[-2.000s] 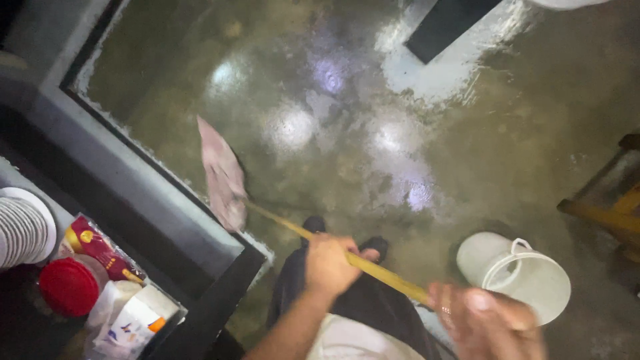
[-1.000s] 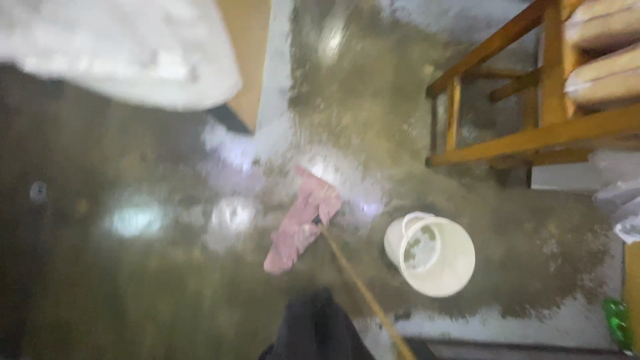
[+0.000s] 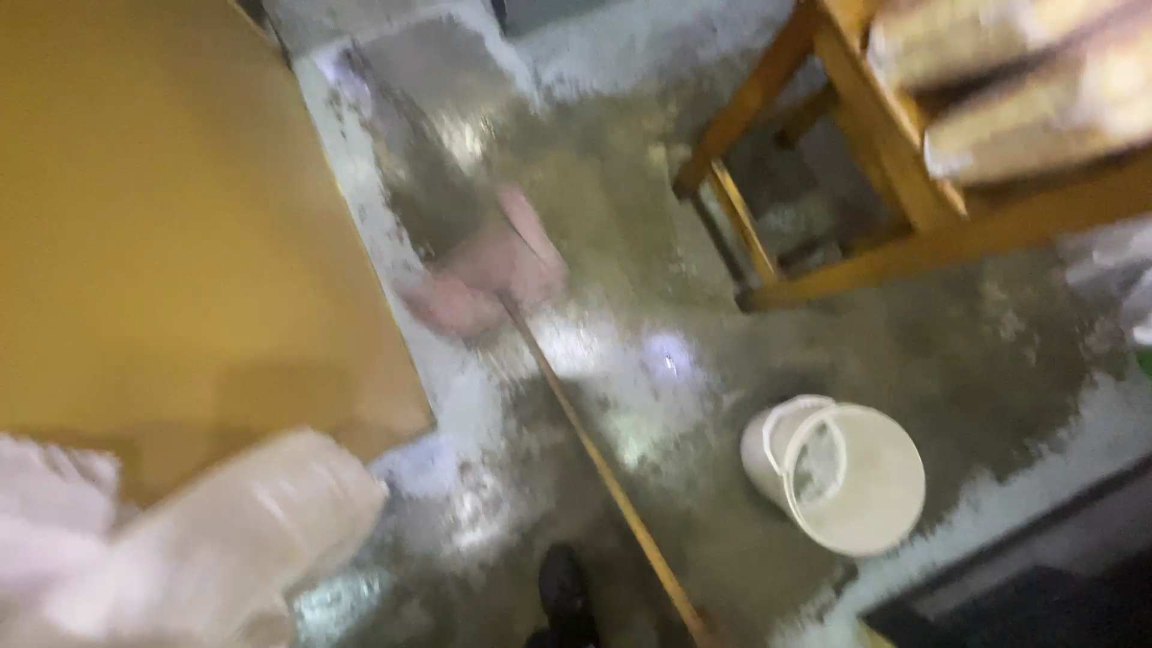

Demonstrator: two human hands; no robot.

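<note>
A pink cloth (image 3: 481, 274), blurred and spread on the wet concrete floor (image 3: 621, 225), lies at the far end of a long wooden stick (image 3: 598, 454). The stick slants down to the bottom edge of the head view, where a small blurred reddish patch touches it; whether that is part of a hand cannot be told. Neither my left hand nor my right hand shows clearly. To the right of the stick a white plastic bucket (image 3: 859, 486) stands on the floor, its handle folded over the rim and something pale at its bottom.
A wooden frame (image 3: 927, 243) on legs holds pale packages (image 3: 1035, 117) at the upper right. A broad yellow-brown panel (image 3: 180, 234) fills the left side, with whitish sacks (image 3: 234, 531) below it. My dark shoe (image 3: 564, 580) is at the bottom. A dark ledge (image 3: 1035, 558) edges the lower right.
The view has swung strongly. The cloth has moved from near the bucket to beside the yellow-brown panel. Two seconds ago both my hands showed on the stick.
</note>
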